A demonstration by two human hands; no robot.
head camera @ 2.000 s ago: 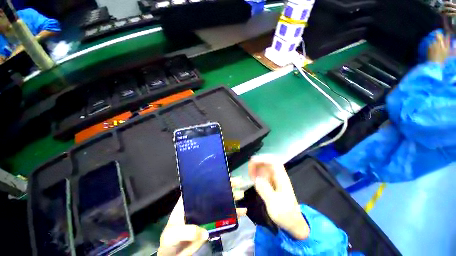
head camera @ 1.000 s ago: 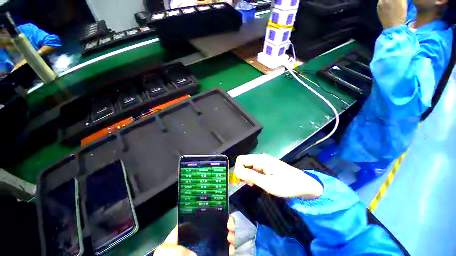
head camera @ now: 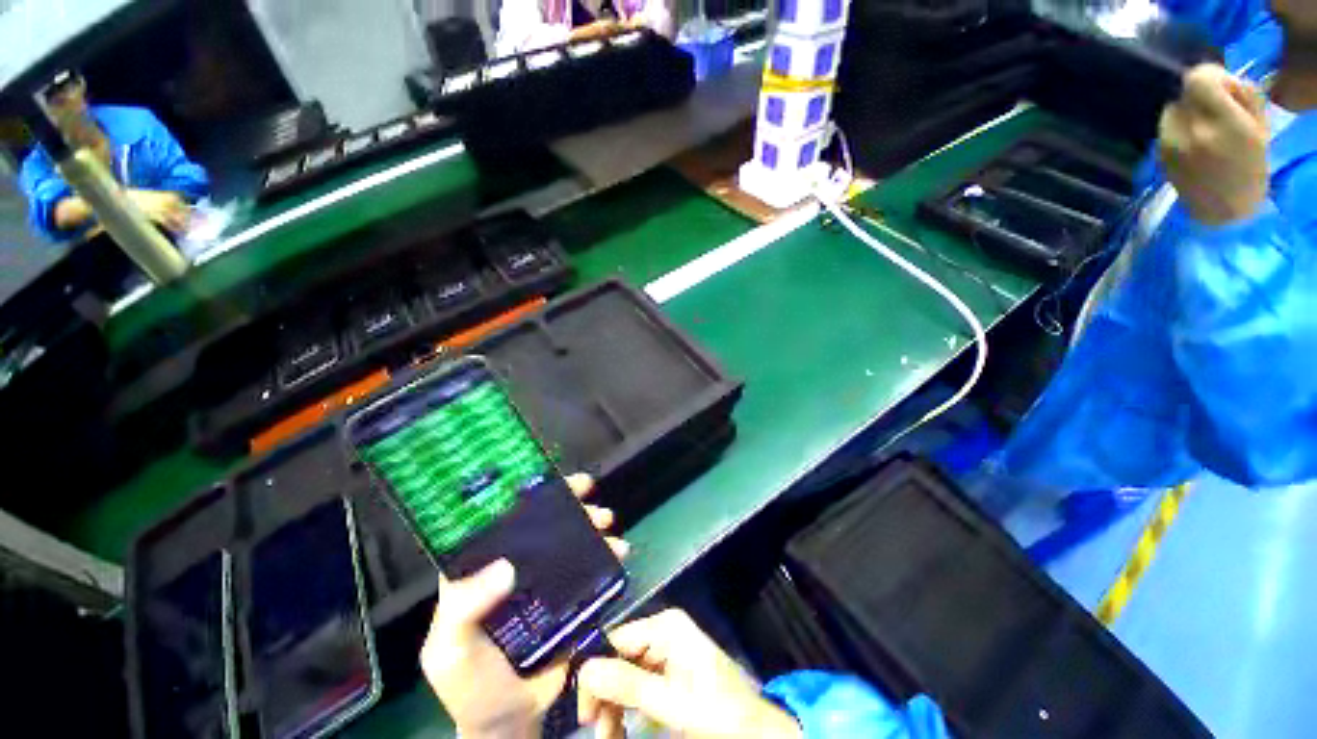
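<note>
A smartphone (head camera: 484, 505) with a green grid lit on its screen is tilted over the near black foam tray (head camera: 614, 354). My left hand (head camera: 484, 657) holds it by its lower part, thumb on the front and fingertips at the right edge. My right hand (head camera: 679, 679) pinches a small dark piece (head camera: 582, 671) at the phone's bottom edge; what it is and whether it is plugged in cannot be told. Two dark phones (head camera: 303, 614) lie in the left pockets of the near tray.
Behind lie an orange strip (head camera: 340, 409) and a tray of open-backed phones (head camera: 383, 321). A white tower (head camera: 797, 101) with a white cable (head camera: 924, 282) stands on the green bench. Black trays (head camera: 982, 606) are low at right. A blue-sleeved person (head camera: 1242, 318) is at right.
The phone has moved up and left and now tilts over the near tray. My right hand has moved from beside the phone down to its bottom edge. The low trays at right show more.
</note>
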